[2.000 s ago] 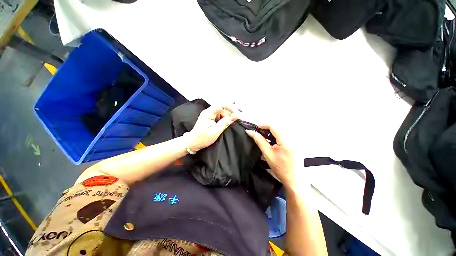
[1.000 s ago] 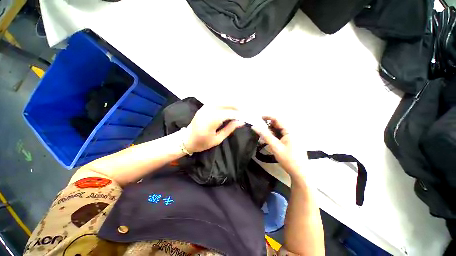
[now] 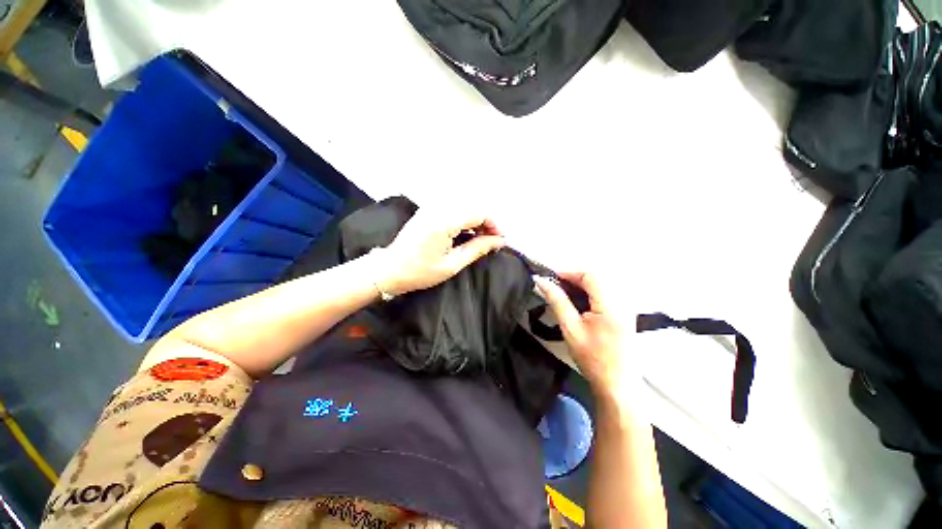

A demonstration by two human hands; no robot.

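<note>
A black fabric bag [image 3: 449, 315] hangs bunched over my lap at the table edge, its smooth, slightly shiny cloth showing. My left hand [image 3: 439, 253] pinches the bag's upper edge between thumb and fingers. My right hand [image 3: 584, 315] grips the same edge a little to the right, with a short dark stretch of seam between the hands. Something small and dark shows under the right fingers; I cannot tell if it is snips. A black strap [image 3: 702, 327] lies on the table right of my right hand.
A blue bin [image 3: 258, 243] with dark items inside stands left of my lap. Black bags [image 3: 516, 62] lie at the far side of the white table [image 3: 661, 186], with more piled black bags [image 3: 868, 279] on the right. A light blue round container [image 3: 567, 436] is below the table edge.
My hands have moved apart along the bag's edge since one second ago, so the seam between them shows again. The bag stays over my lap.
</note>
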